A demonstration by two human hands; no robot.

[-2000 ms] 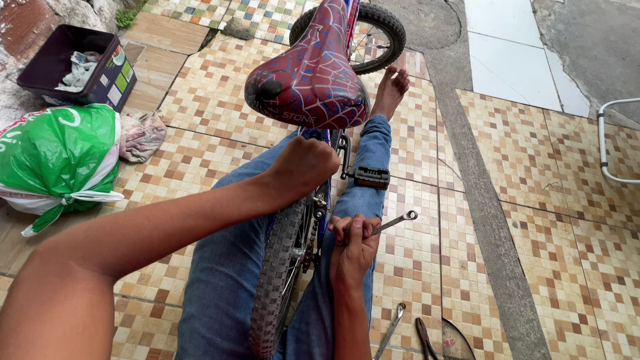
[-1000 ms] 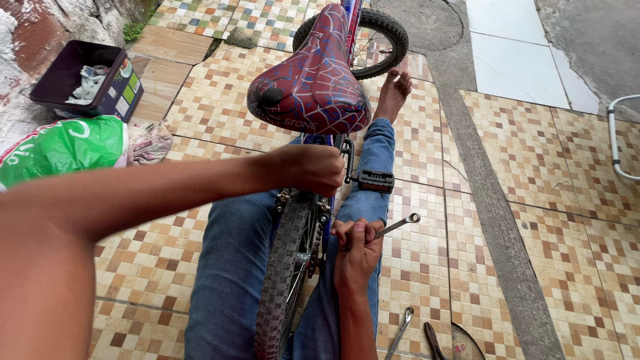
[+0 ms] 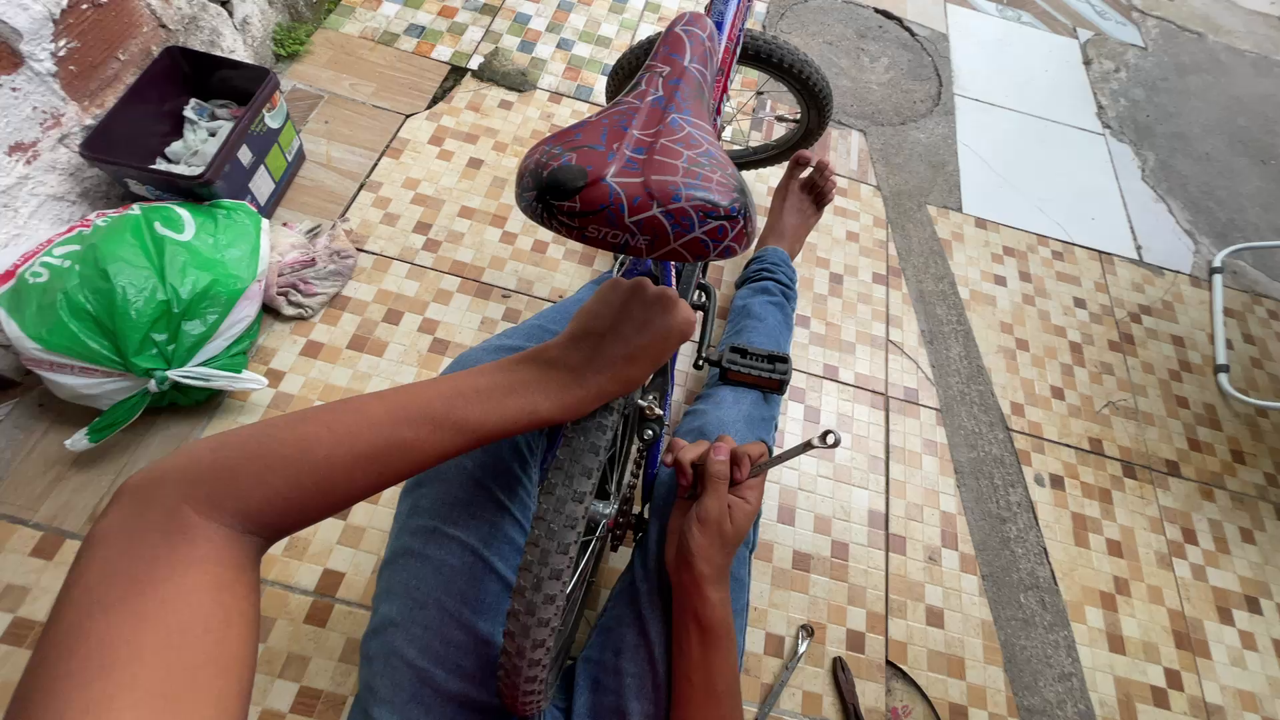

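A child's bicycle stands between my legs, its red web-patterned saddle (image 3: 650,150) at upper centre and its knobby rear tire (image 3: 560,560) nearest me. My left hand (image 3: 630,335) is a closed fist just below the saddle, over the frame behind the tire's top; what it grips is hidden. My right hand (image 3: 715,500) is closed round a box-end wrench (image 3: 795,454), whose ring end points to the right, beside the chain (image 3: 633,475) and over my right leg. The black pedal (image 3: 755,369) lies above that hand, across my jeans.
Another wrench (image 3: 786,672), pliers (image 3: 846,688) and a thin curved strip (image 3: 915,690) lie on the tiles at the bottom. Left are a dark plastic tub (image 3: 215,185) with rags, a green bag (image 3: 150,300) and a cloth (image 3: 308,268). A white metal tube frame (image 3: 1220,325) stands at the right edge.
Both hands stay in nearly the same places, the right still holding the wrench. The view has shifted slightly.
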